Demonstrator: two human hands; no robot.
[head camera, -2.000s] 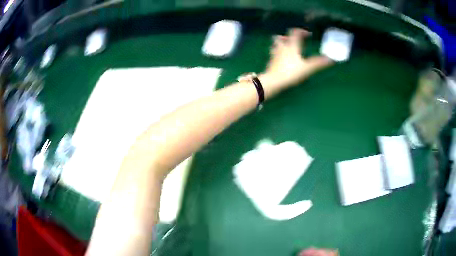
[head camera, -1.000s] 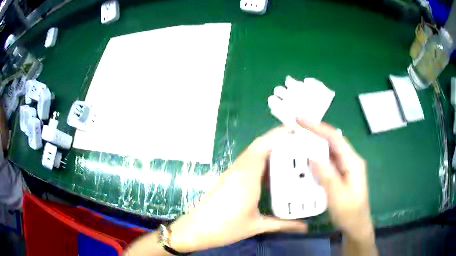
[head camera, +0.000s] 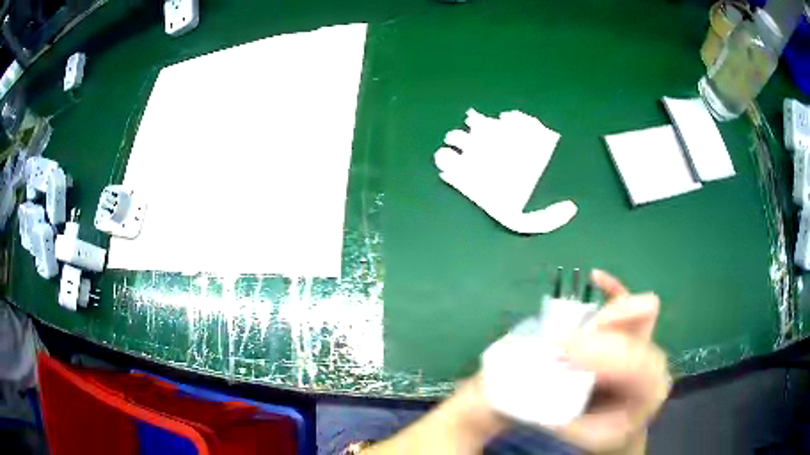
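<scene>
A white plug adapter (head camera: 537, 378) is held up at the bench's near edge, right of centre. Its three metal pins point up and away from me, and it is blurred. My right hand (head camera: 622, 364) grips it from the right, fingers over its upper side. My left hand (head camera: 457, 418) is at its lower left, mostly hidden behind the adapter and blurred; it appears to hold it too. A white glove (head camera: 506, 169) lies unworn beyond the adapter. A large white paper sheet (head camera: 249, 160) lies left of centre.
Several loose adapters (head camera: 80, 253) lie jumbled at the left, one at the paper's edge. Two white pads (head camera: 657, 164) and a clear bottle (head camera: 742, 71) are at the right. More adapters (head camera: 799, 169) stand at the right edge. Red and blue bins (head camera: 115, 409) are at lower left.
The adapter has turned from its slotted face towards me to pins up. My hands and the adapter have moved slightly lower in view. The view has shifted, and the adapter at the top centre has almost left it.
</scene>
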